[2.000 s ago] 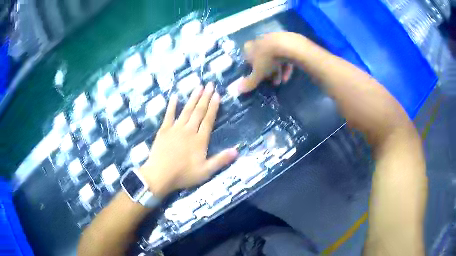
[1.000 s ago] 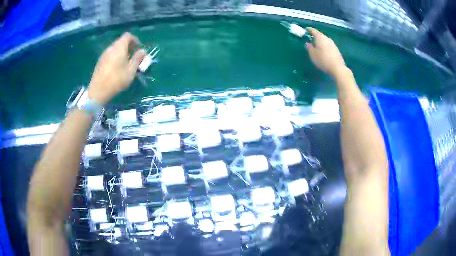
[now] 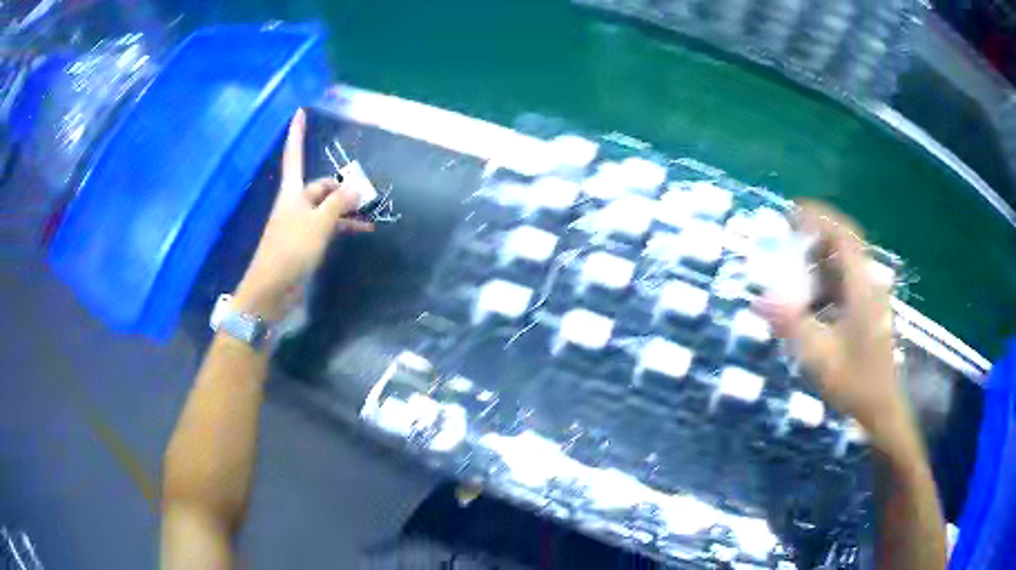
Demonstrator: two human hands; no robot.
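Note:
My left hand (image 3: pixel 306 228) holds a white wired component (image 3: pixel 357 185) between thumb and fingers, above the dark worktop beside the left blue bin; its index finger points up and thin wires stick out. My right hand (image 3: pixel 836 301) is blurred over the right part of the clear blister tray (image 3: pixel 501 384). A blurred white block (image 3: pixel 783 271) shows at its fingers; whether it is gripped or lies in the tray cannot be told. Rows of white wired components (image 3: pixel 608 272) sit in the tray pockets. The tray's near edge glitters brightly.
A blue bin (image 3: pixel 167 178) stands at the left end of the worktop (image 3: pixel 384 251), and another blue bin (image 3: pixel 992 479) is cut off at the right edge. The green conveyor belt (image 3: pixel 479 61) runs beyond the pale side rail (image 3: pixel 435 123). Grey floor with a yellow line shows lower left.
The view has turned toward the left. My left hand has moved from over the belt to beside the left blue bin, still with a component. My right hand has come from the belt to over the tray.

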